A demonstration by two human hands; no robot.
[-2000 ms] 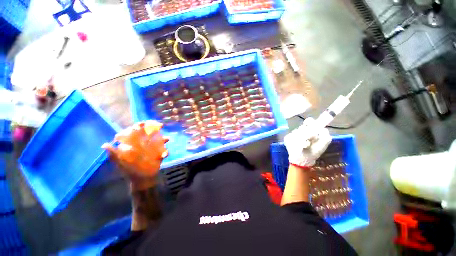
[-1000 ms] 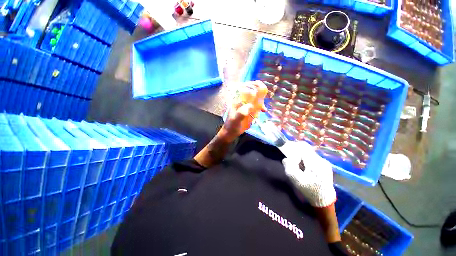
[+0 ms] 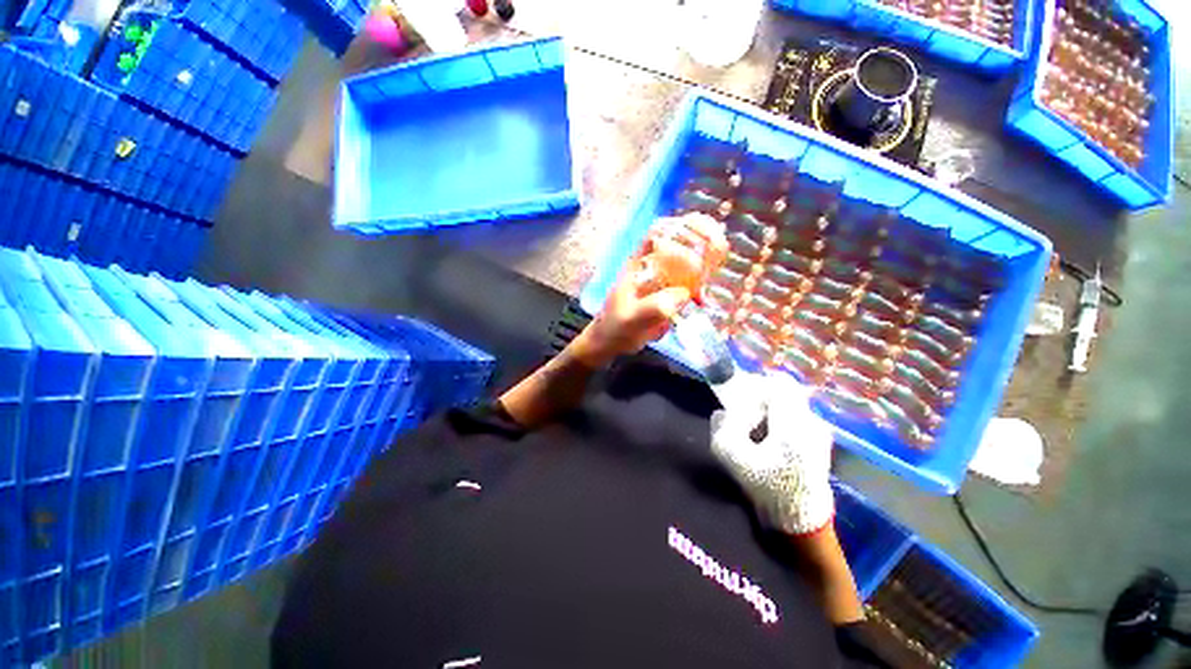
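My bare left hand [image 3: 640, 298] is closed around an orange-looking piece [image 3: 686, 261] at the front left corner of the filled blue tray [image 3: 836, 144]. My right hand [image 3: 773, 451], in a white knit glove with a red cuff edge, grips a clear syringe [image 3: 705, 348]. The syringe points up and left at the piece in my left hand; whether its tip touches is hidden. Glossy brown-pink fish-shaped pieces [image 3: 823, 307] lie in close rows in the tray. The syringe's rear end is hidden by the glove.
An empty blue tray [image 3: 457, 150] lies left on the bench. A dark pot [image 3: 873, 94] stands on a black hot plate behind the filled tray. Another syringe [image 3: 1085, 320] and a white cup [image 3: 1006, 451] lie right. Stacked blue crates [image 3: 170, 431] rise at left. More filled crates [image 3: 1097, 105] stand at back right.
The view has swung left since the oldest frame. My hands have come together, the syringe now pointing at my left hand. Over the last second they have shifted only slightly.
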